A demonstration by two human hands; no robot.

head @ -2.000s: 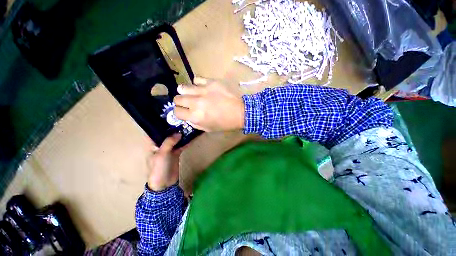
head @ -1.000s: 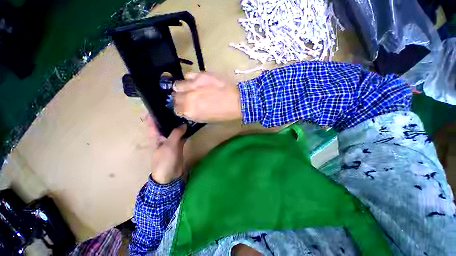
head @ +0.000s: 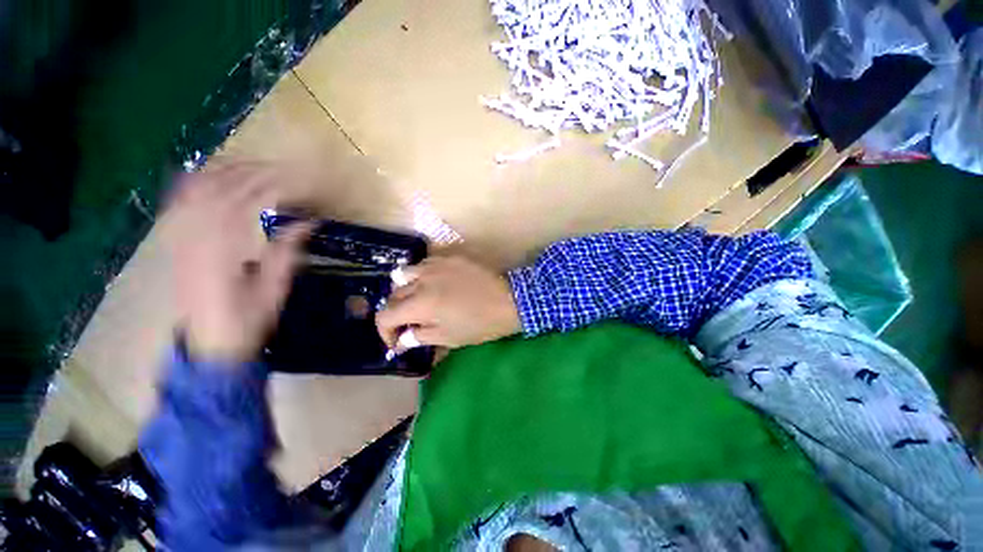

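Note:
The black housing [head: 323,313] lies flat in front of me, with a round hole near its right end. A narrower glossy black front panel [head: 356,239] lies along its far side. My right hand [head: 458,304] holds the right end of the housing, with white wraps on its fingertips. My left hand [head: 232,259] is strongly blurred at the left end of the housing and panel. Whether it touches or grips them cannot be told. The housing's left edge is partly hidden behind it.
A large pile of white connector leads [head: 604,65] lies on the brown bench [head: 453,140] beyond my right arm. A grey plastic bag [head: 862,54] is at the far right. Glossy black units [head: 75,496] are grouped at lower left. A translucent green bin [head: 857,253] is at right.
The housing has turned from steeply slanted to nearly level and moved nearer me. My left hand has left its near end and moved up and left. The panel now shows along the far side.

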